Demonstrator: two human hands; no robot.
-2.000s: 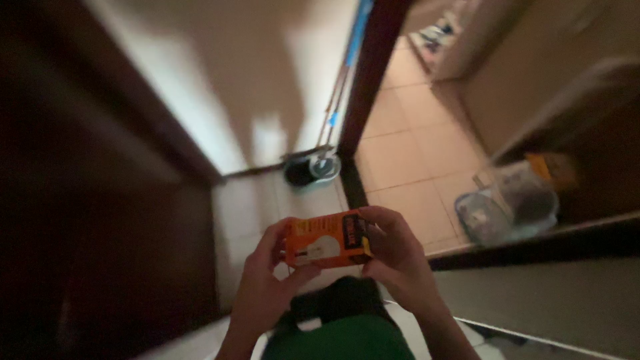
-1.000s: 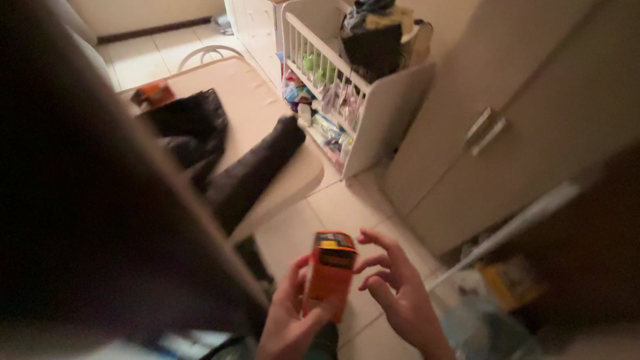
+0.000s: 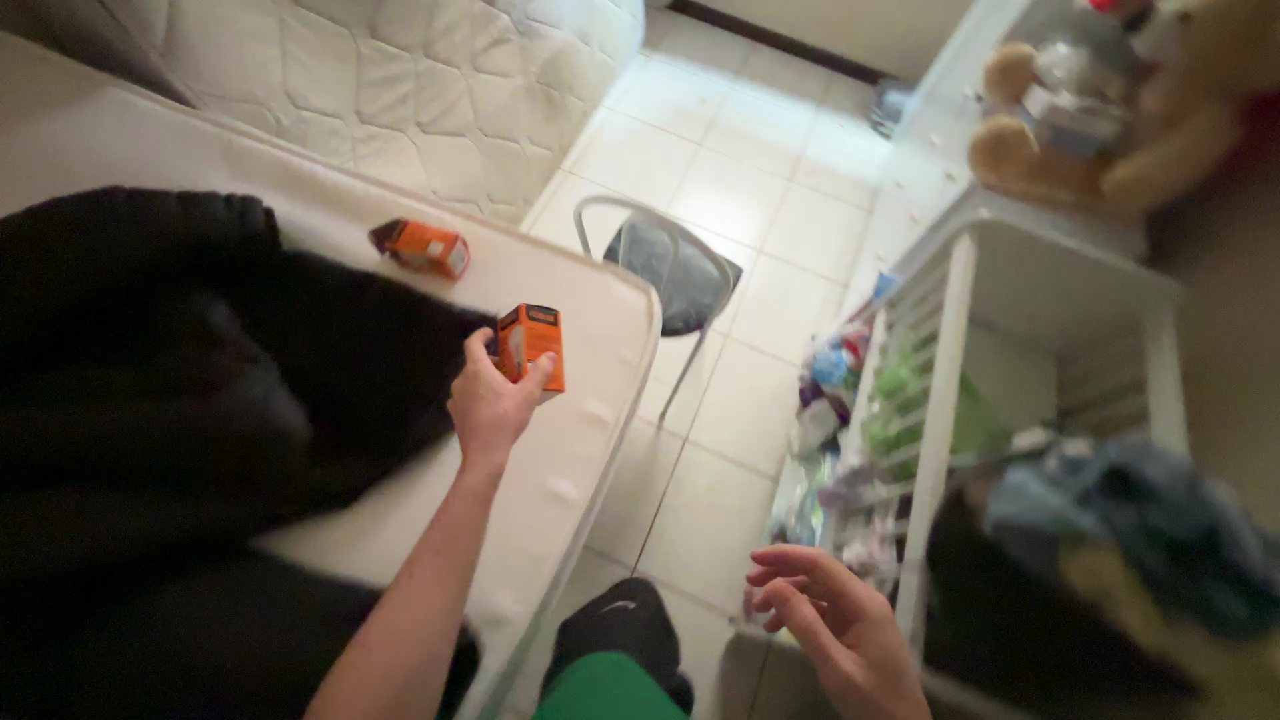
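Note:
My left hand grips a small orange cardboard box with a dark printed top, thumb on one side and fingers on the other, over the pale mattress near its right corner. Whether the box touches the mattress, I cannot tell. A second orange box, with a dark end, lies on the mattress behind and to the left. Black fabric is spread over the mattress beside my left hand. My right hand is empty, its fingers apart and slightly curled, above the floor by the white slatted crib.
The white crib on the right holds clothes and a green item. A metal-framed chair stands on the tiled floor past the mattress corner. Behind are a quilted mattress and, at upper right, a teddy bear.
The view has moved far, from a doorway to the mattress. Both hands were on the orange box at first; now only my left hand holds it, and my right hand is away to the right.

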